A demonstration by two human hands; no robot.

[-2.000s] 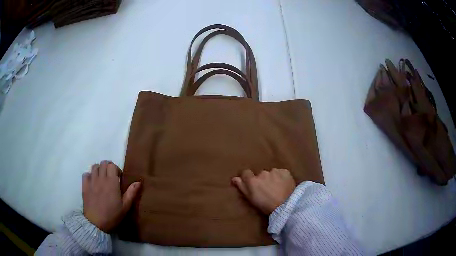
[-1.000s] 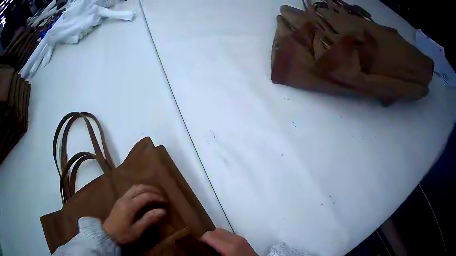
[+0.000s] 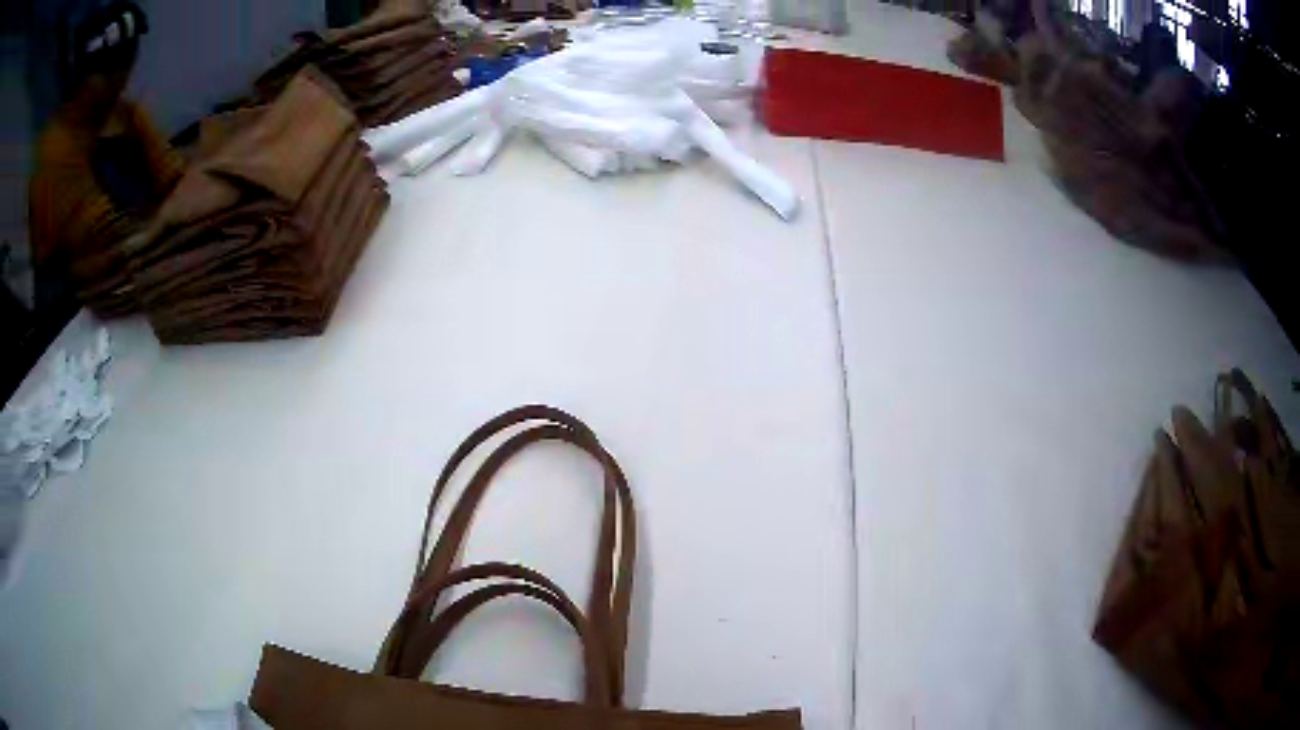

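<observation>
A brown tote bag [image 3: 471,705] lies flat at the bottom of the head view; only its top edge and two pairs of handles show. The looped handles [image 3: 613,571] point away from me. The rest of the bag is cut off by the lower frame edge. Neither of my hands is visible. A small pale patch, perhaps my sleeve [image 3: 228,717], shows at the bottom left, over the bag's corner.
A folded bag stack [image 3: 250,271] stands at the left, with more folded bags behind. White sheets [image 3: 613,107] and a red board [image 3: 884,104] lie at the far side. Unfolded bags [image 3: 1212,571] lie at the right. Small white pieces [image 3: 57,414] are at the left edge. A person stands far left.
The view has lifted toward the far side. The bag now sits lower in the frame, mostly cut off, and both hands that were on it have left the picture.
</observation>
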